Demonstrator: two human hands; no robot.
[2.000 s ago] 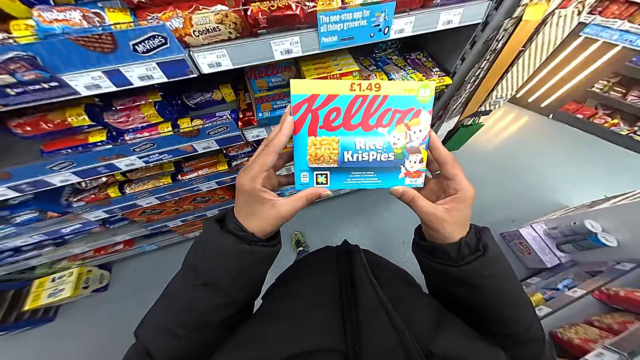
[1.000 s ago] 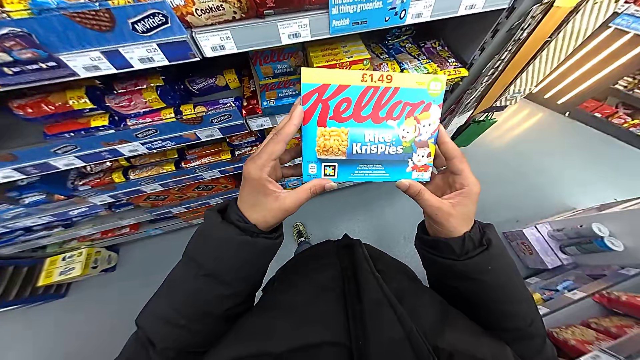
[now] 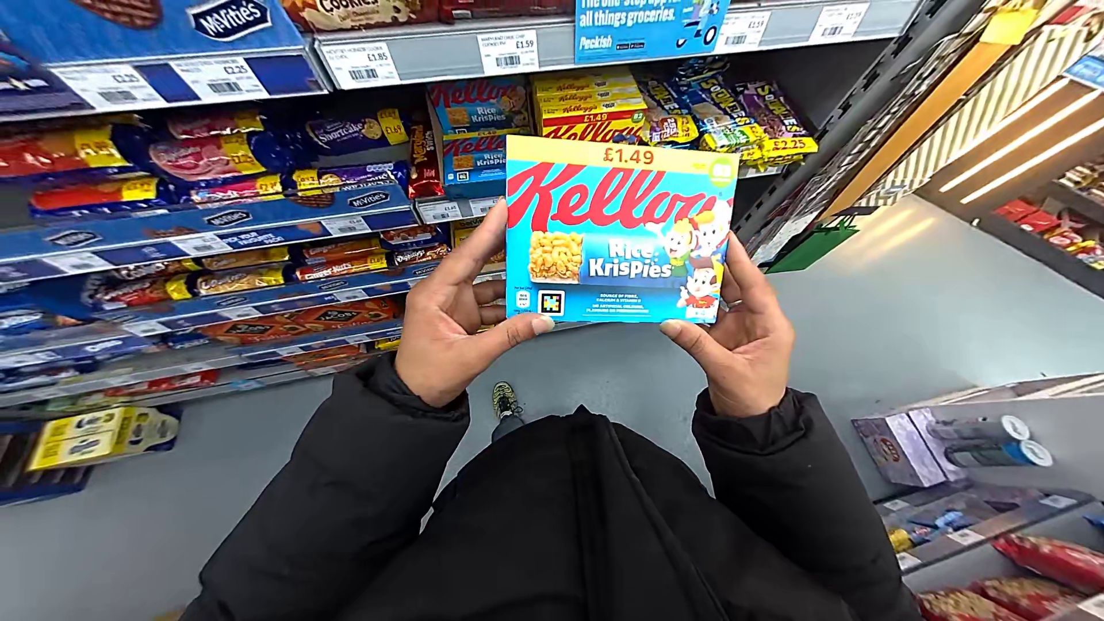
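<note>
A blue Kellogg's Rice Krispies cereal bar box (image 3: 604, 237) with a yellow top band is held up, its front facing me. My left hand (image 3: 461, 310) grips its left side, thumb at the lower front edge and fingers partly hidden behind. On the opposite side my right hand (image 3: 737, 332) holds it, thumb on the bottom right edge. Behind the box, on a shelf, stand matching blue Rice Krispies boxes (image 3: 479, 112), with yellow and red Kellogg's boxes (image 3: 586, 90) beside them and wrapped Squares bars (image 3: 711, 108) further right.
Shelves of packaged biscuits (image 3: 211, 164) fill the left, with a price-tagged shelf edge (image 3: 448, 53) above. A yellow carton (image 3: 82, 438) sits low at the left. Another shelf unit with red bags (image 3: 1052, 561) and tubes (image 3: 992, 440) stands at the lower right. Grey floor (image 3: 871, 319) lies between.
</note>
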